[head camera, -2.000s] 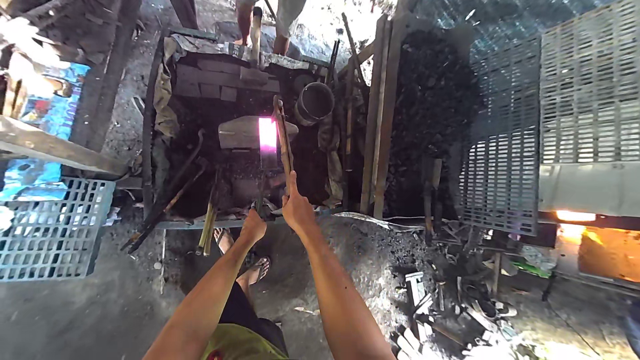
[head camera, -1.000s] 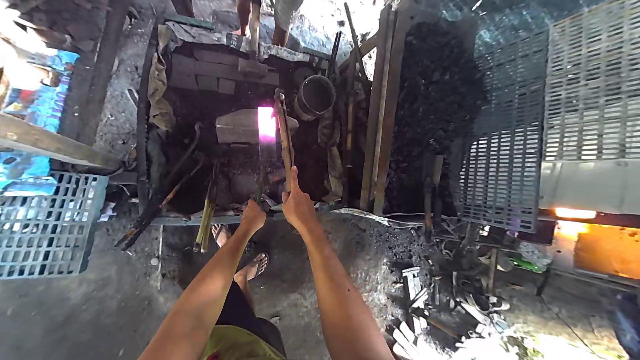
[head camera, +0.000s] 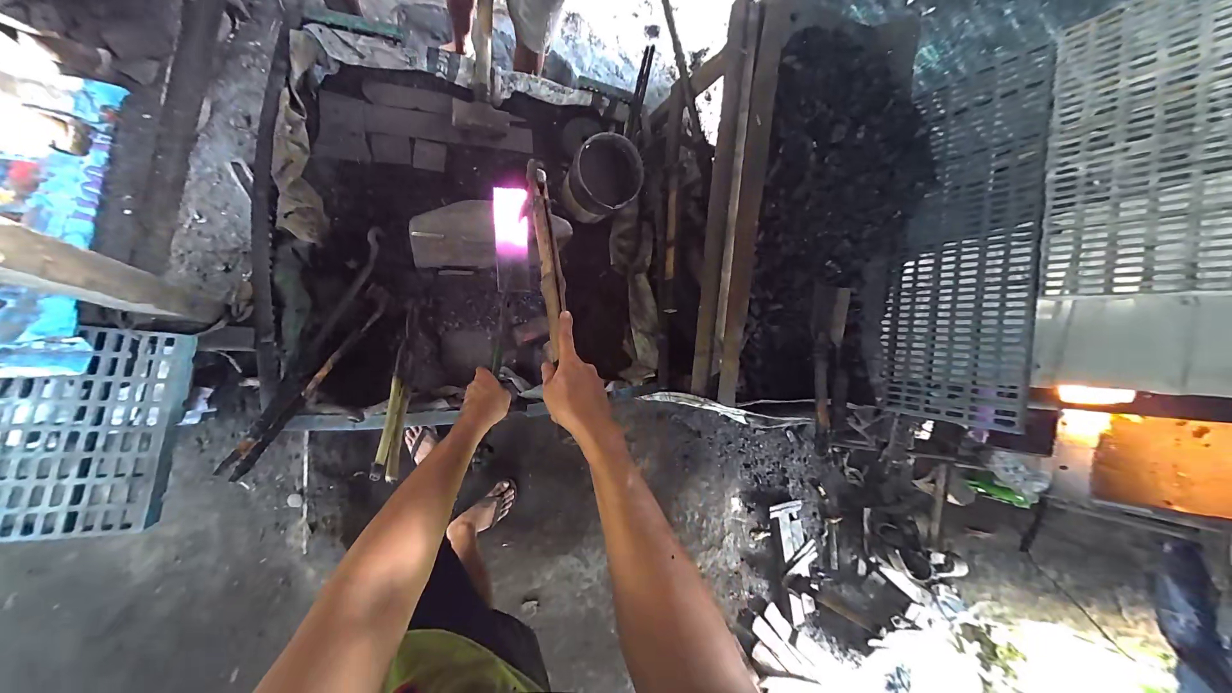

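Note:
A flat metal bar [head camera: 511, 231] glows pink-white at its far end and is dark toward me. It lies across a pale anvil block [head camera: 446, 234] set in a dark sooty bed. My left hand [head camera: 487, 397] is closed on the thin near end of the bar, a rod or tang. In my right hand [head camera: 576, 387] is a long wooden stick [head camera: 550, 258], index finger stretched along it; its far tip is just right of the glowing part. Whether stick and bar touch, I cannot tell.
A metal bucket [head camera: 604, 175] stands right of the stick. Dark tongs or rods [head camera: 322, 371] lean at the left. Beyond the planks [head camera: 734, 212] is charcoal [head camera: 835, 164]. Fire [head camera: 1160, 462] glows far right. Another person's legs [head camera: 528, 38] and a wooden handle [head camera: 483, 53] are at the far edge.

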